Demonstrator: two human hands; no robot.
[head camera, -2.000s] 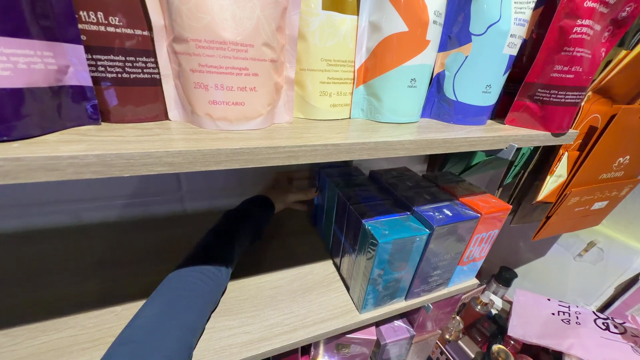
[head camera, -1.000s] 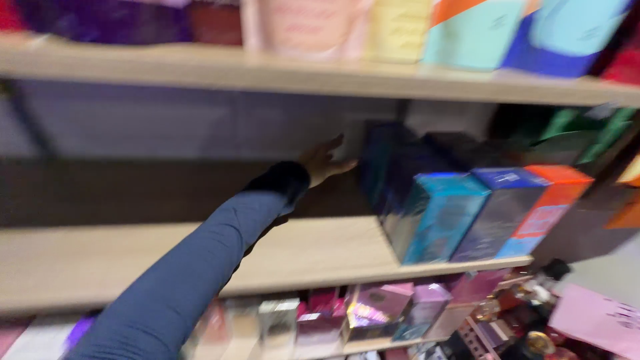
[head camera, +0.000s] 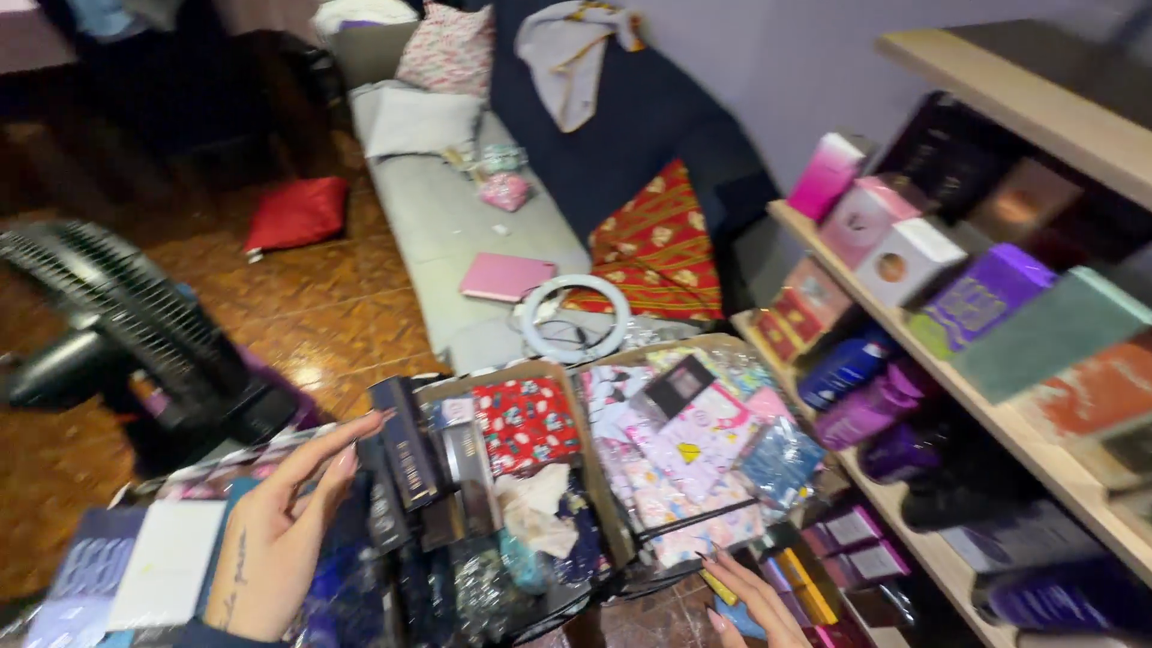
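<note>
My left hand (head camera: 283, 531) hangs over the packed containers with its fingers stretched out and nothing in it. Just right of its fingertips stands a dark slim box (head camera: 409, 445), and a white box (head camera: 169, 562) lies to its left. Red patterned fabric in clear wrap (head camera: 526, 421) fills part of the middle container. At the bottom edge is my right hand (head camera: 751, 598), partly cut off, fingers extended; a small yellow item (head camera: 717, 587) is by its fingertips, and whether it is held is unclear. Wrapped printed fabrics (head camera: 693, 441) lie in the right container above this hand.
Shelves of boxed products (head camera: 900, 315) run down the right side. A black fan (head camera: 135, 333) stands at the left on the tiled floor, near a red cushion (head camera: 297, 214). Beyond the containers, a sofa (head camera: 405, 216) holds a ring light (head camera: 576, 319), a pink flat item (head camera: 508, 276) and cushions.
The view has swung far away from the shelf with blue, teal and orange boxes, where an arm was reaching in. Both hands now show over or beside the packed containers.
</note>
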